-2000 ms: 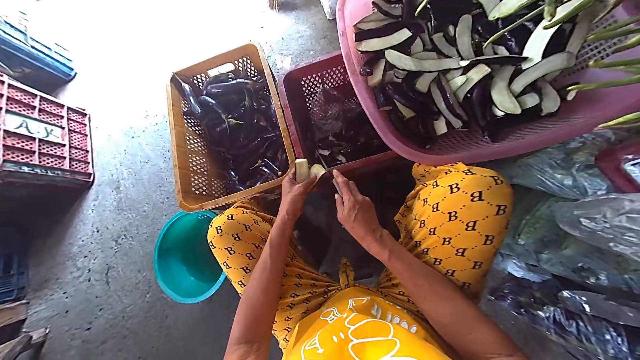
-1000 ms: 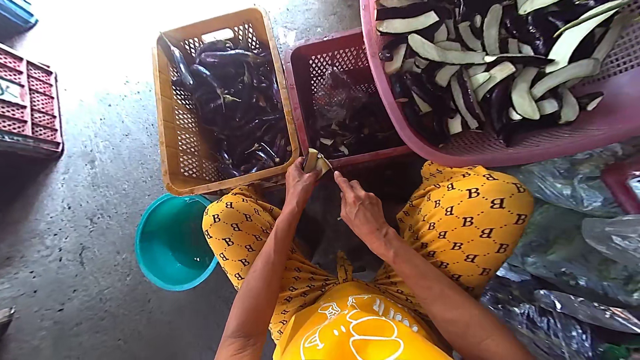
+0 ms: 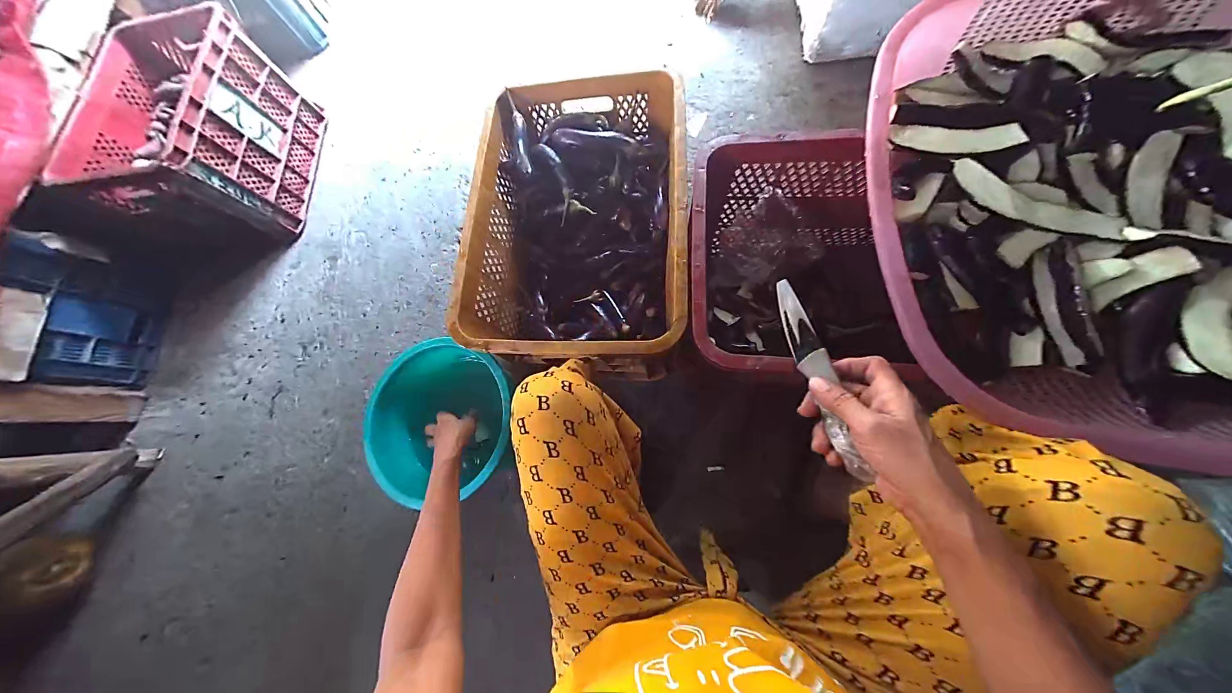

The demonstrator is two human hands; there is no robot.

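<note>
My right hand point(image 3: 871, 419) grips a vegetable peeler point(image 3: 807, 332) by its wrapped handle, blade pointing up and left, in front of a dark red plastic crate point(image 3: 707, 250) with scraps and a clear plastic bag. Down inside a teal plastic basin point(image 3: 385, 428) is my left hand point(image 3: 450, 433), a pale piece beside its fingers; whether it grips the piece is unclear. Whole purple eggplants point(image 3: 597, 221) fill a yellow-brown crate point(image 3: 476, 260) between the basin and the red crate. At the upper right, a big pink basket point(image 3: 890, 212) carries partly peeled and cut eggplants point(image 3: 1049, 202).
A pinkish-red crate point(image 3: 245, 125) stands at the upper left above a blue crate point(image 3: 91, 337). Wooden pieces point(image 3: 67, 491) lie at the left edge. Grey concrete floor point(image 3: 269, 462) lies around the basin. A white box point(image 3: 847, 29) stands at the top.
My left hand has moved from near the red crate, where it held a pale piece, left and down into the teal basin. The peeler in my right hand has swung clear of that piece.
</note>
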